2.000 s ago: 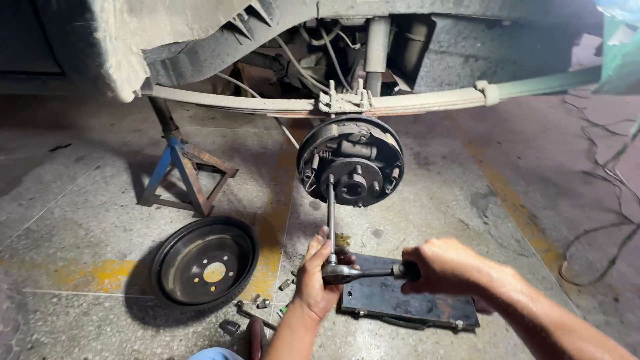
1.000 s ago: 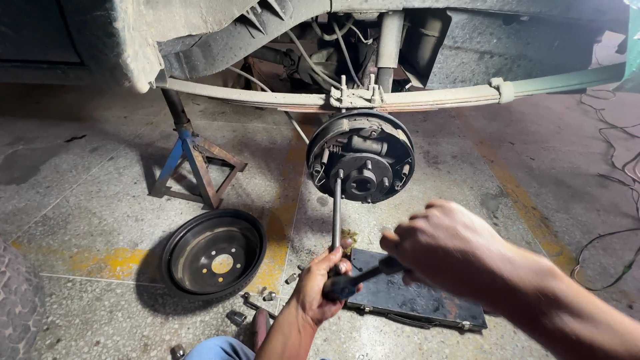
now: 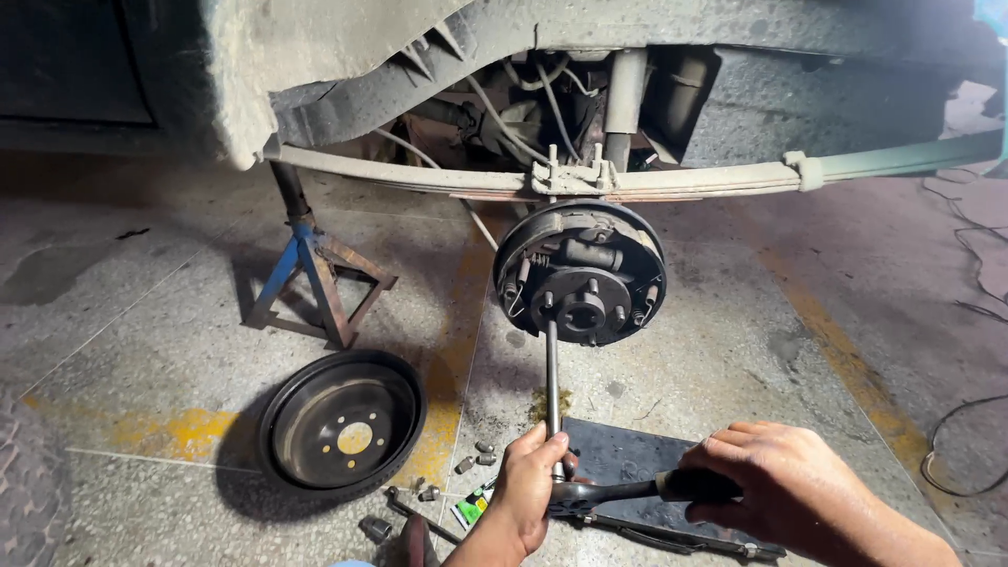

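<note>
My left hand (image 3: pixel 529 492) grips the lower end of a long steel extension bar (image 3: pixel 553 386), just by the head of a ratchet wrench (image 3: pixel 573 499). The bar's far end meets the wheel hub flange (image 3: pixel 600 287) at its lower left; the fitting there is hidden. My right hand (image 3: pixel 768 476) is closed around the ratchet's dark handle, to the right of the head. Around the hub are the drum brake shoes, springs and backing plate (image 3: pixel 504 252), below a leaf spring (image 3: pixel 693 183). A removed brake drum (image 3: pixel 276 425) lies on the floor at left.
A blue, rusty jack stand (image 3: pixel 315 276) stands under the vehicle at left. Beneath my hands lies a black tool case (image 3: pixel 622 449). Lug nuts (image 3: pixel 465 465), a socket (image 3: pixel 376 528) and a green packet (image 3: pixel 472 505) lie left of it. A tyre (image 3: pixel 27 480) is at lower left, cables (image 3: pixel 972 244) at right.
My right hand and the ratchet handle have swung lower and to the right since one second ago. My left hand stays around the bar's lower end.
</note>
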